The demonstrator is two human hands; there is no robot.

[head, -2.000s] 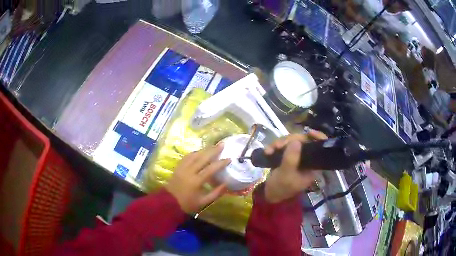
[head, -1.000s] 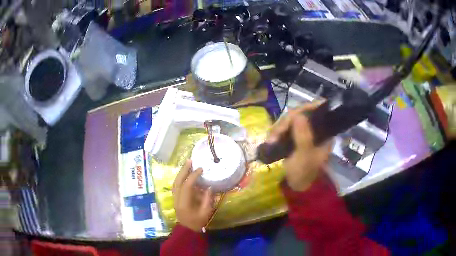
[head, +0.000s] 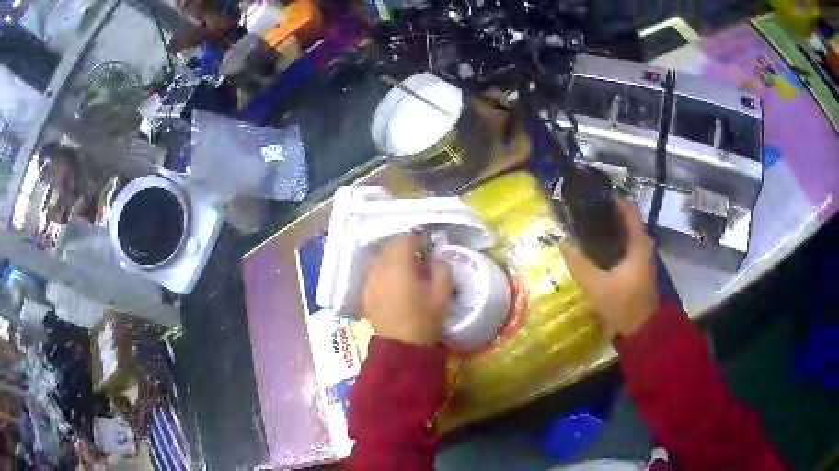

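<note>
The round white housing (head: 478,296) sits on the yellow pad (head: 543,304), with thin wires hanging below it. The white bracket (head: 342,248) lies just behind and left of it. My left hand (head: 403,290) is blurred over the housing's left side and the bracket's inner edge; whether its fingers pinch the wires cannot be told. My right hand (head: 623,276) is closed around the black electric screwdriver (head: 593,216), held upright to the right of the housing and away from it.
A metal tin (head: 442,152) with white contents stands behind the pad. Silver screw feeders (head: 685,138) stand at the right, a cable across them. Dark parts (head: 469,37) lie at the back. A clear bag (head: 248,156) and a white unit with a black round face (head: 153,226) are at the left.
The screwdriver has moved from over the housing to its right and turned upright. My left hand has moved from the housing's near rim up to its left side. The view has turned.
</note>
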